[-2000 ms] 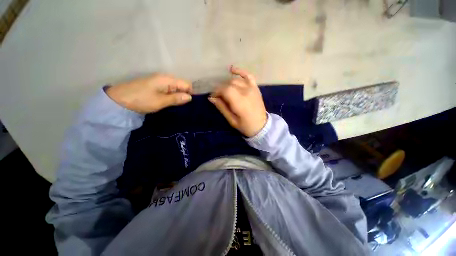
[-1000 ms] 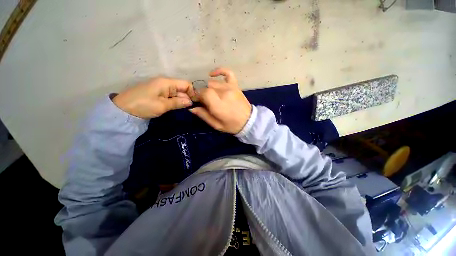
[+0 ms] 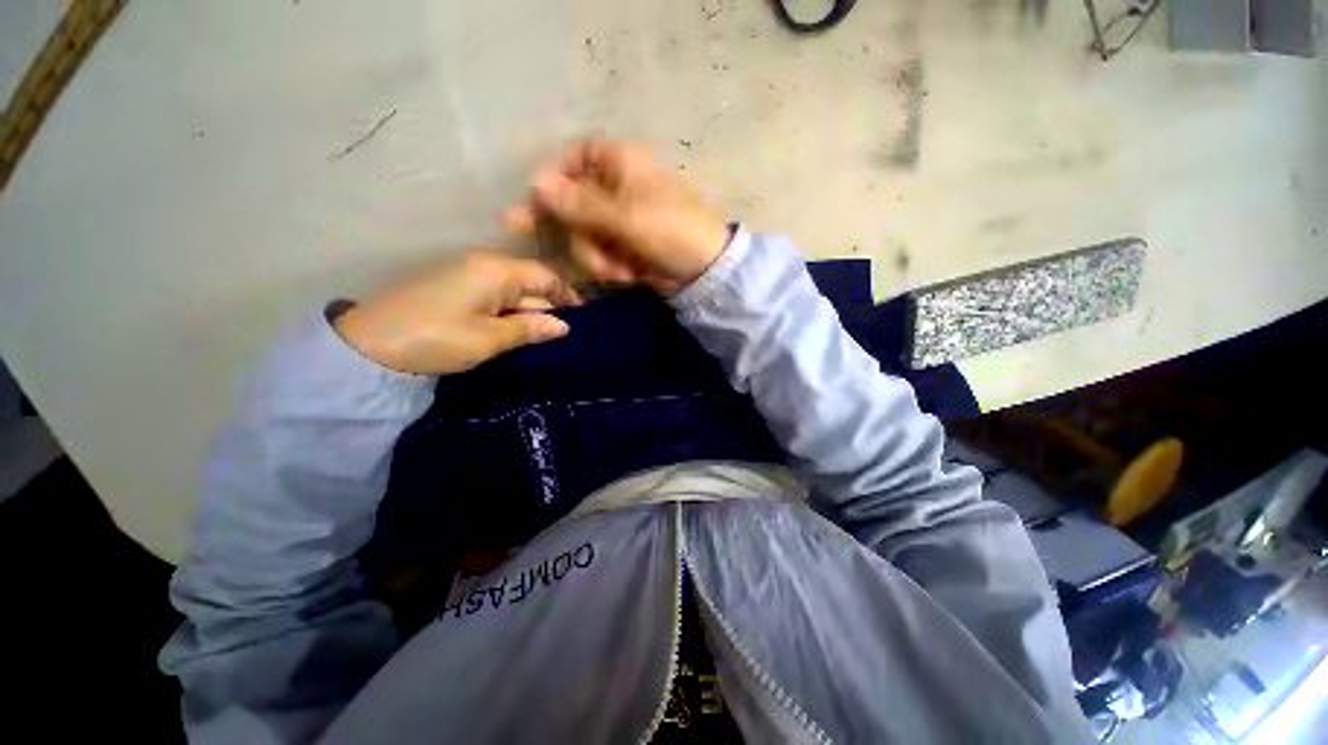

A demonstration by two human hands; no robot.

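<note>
A dark navy jacket (image 3: 655, 379) lies across my lap and the table's front edge, with a pale stitch line across it. A script label (image 3: 539, 457) with white lettering shows on it. My left hand (image 3: 473, 313) is at the jacket's upper edge, thumb and fingertips pinched together on the navy cloth. My right hand (image 3: 619, 211) is raised just above and right of it, over the table, blurred, with its fingers curled. No needle or thread can be made out in its fingertips.
A speckled stone bar (image 3: 1027, 303) lies on the off-white table (image 3: 728, 160) at the right, touching the cloth. A wooden ruler (image 3: 51, 80) is at the upper left. A dark loop (image 3: 813, 15) shows at the top edge. A yellow round part (image 3: 1146, 480) is below the table at right.
My right hand has moved up and away from the cloth edge and from my left hand. My left hand has shifted slightly down. The dark loop at the top edge shows more.
</note>
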